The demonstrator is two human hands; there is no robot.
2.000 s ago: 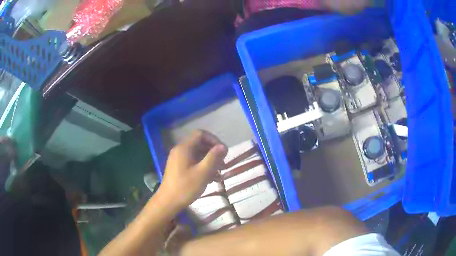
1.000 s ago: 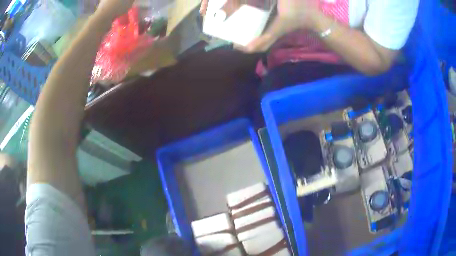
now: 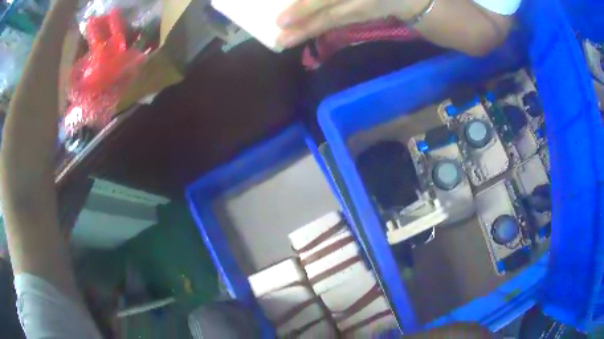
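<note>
Neither of my hands shows. My left arm runs up the left side and leaves at the top edge, its hand cut off. A blurred skin-toned patch, perhaps part of my right arm, shows at the bottom edge. A shallow blue bin (image 3: 210, 236) holds several closed cream units (image 3: 329, 262) with brown bands, stacked towards its near right. Right of it, a deep blue bin (image 3: 362, 242) holds open cream housings (image 3: 488, 163) with round discs and blue ends. A cream toothed piece (image 3: 417, 224) lies near that bin's left wall.
Another person's hand (image 3: 344, 14) holds a cream-white piece (image 3: 255, 18) at the top, above pink cloth (image 3: 364, 37). A dark red-brown table (image 3: 205, 106) lies behind the bins. Red plastic (image 3: 106, 63) and cardboard are at the upper left. Another blue bin wall (image 3: 571, 165) stands at the right.
My left hand has risen from above the closed units and out past the top edge, with the arm now farther left. My right forearm has mostly left the bottom. The other person's piece has come into view.
</note>
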